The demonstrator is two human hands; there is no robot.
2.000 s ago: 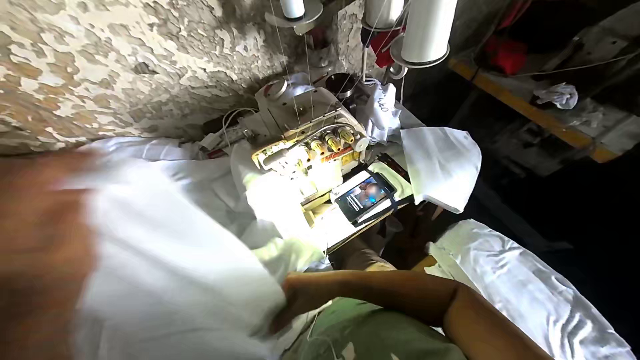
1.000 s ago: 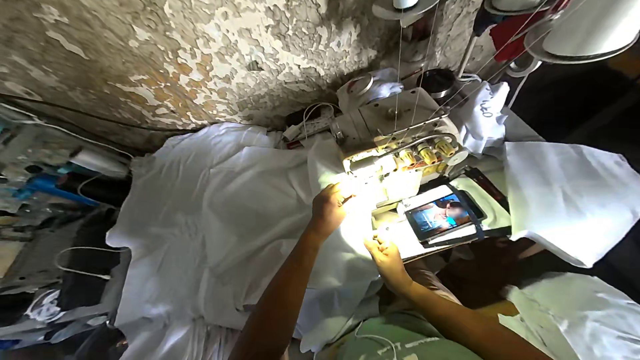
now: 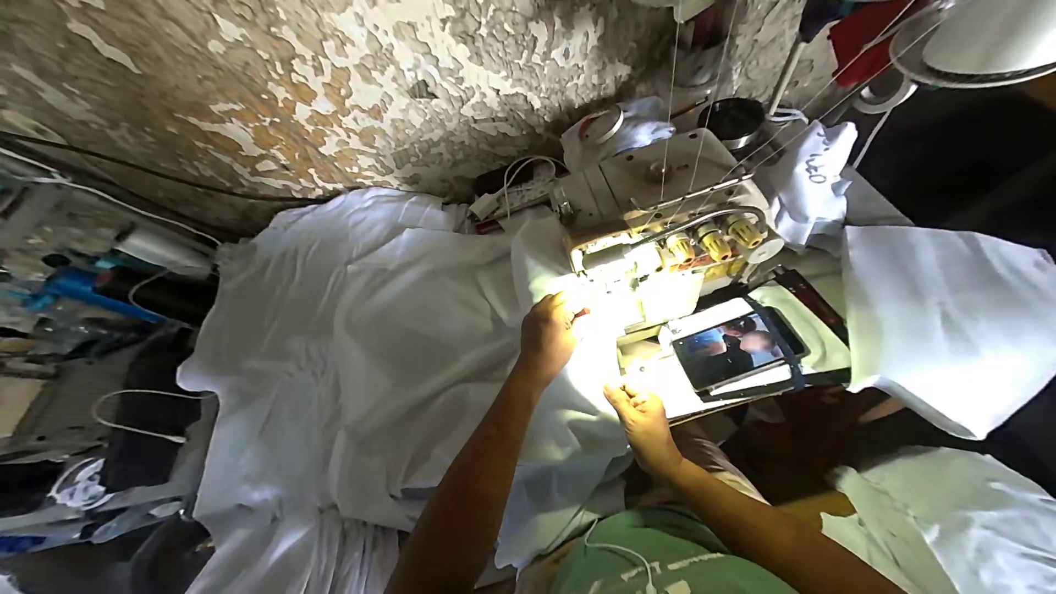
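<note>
White fabric [image 3: 396, 330] lies spread over the work surface, its right edge running up to a lit overlock sewing machine [image 3: 660, 231] with yellow tension dials. At the front left of the machine's needle area, my left hand [image 3: 551, 334] pinches the edge of that fabric. My right hand [image 3: 643, 417], lower and nearer to me, grips the same fabric between thumb and fingers, beside the machine's plate. Glare from the machine's lamp hides the needle and the exact fabric edge. Just right of my right hand, a smartphone [image 3: 730, 351] showing a picture rests on the machine bed, under a dark strap.
A peeling wall [image 3: 330, 91] stands behind. White thread cones [image 3: 990, 41] are at the upper right, with threads running down to the machine. A white cloth piece [image 3: 949, 322] hangs at the right, and more white fabric [image 3: 957, 520] lies below it. Cables and clutter fill the left side.
Two seconds ago the fabric was lifted at the left, with a blurred hand there. It now lies spread, and both hands are at the machine. Since one second ago the hands have hardly moved.
</note>
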